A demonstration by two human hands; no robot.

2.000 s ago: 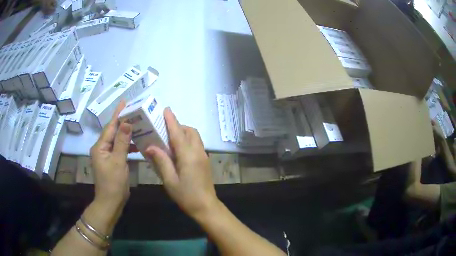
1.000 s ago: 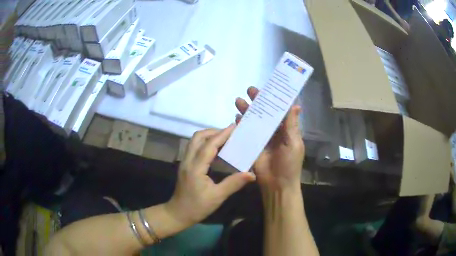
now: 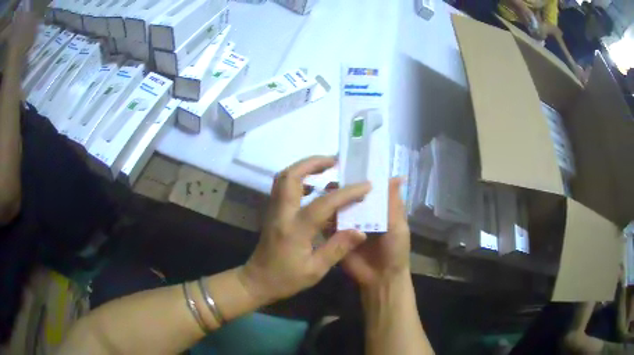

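A long white retail box (image 3: 363, 149) stands nearly upright in front of me, its front panel facing me with blue and red lettering, a device picture and a green mark. My right hand (image 3: 381, 256) holds it from behind and below, its fingers mostly hidden by the box. My left hand (image 3: 299, 225) lies against its lower left side, with fingertips on the front panel and the thumb near the bottom edge. Two bracelets show on the left wrist. Another retail box (image 3: 271, 100) lies on the white sheet behind, its end flap open.
Filled box rows (image 3: 115, 125) stand and lie at the left. A leaflet stack (image 3: 441, 177) leans beside the open brown shipping carton (image 3: 518, 118) at the right, with white boxes inside. More boxes (image 3: 488, 222) lie below its flap. Other people's arms show at the edges.
The held box has turned from its text side to its picture side and is more upright. My left fingers have moved onto its front. The view has shifted, then the table's things appear lower.
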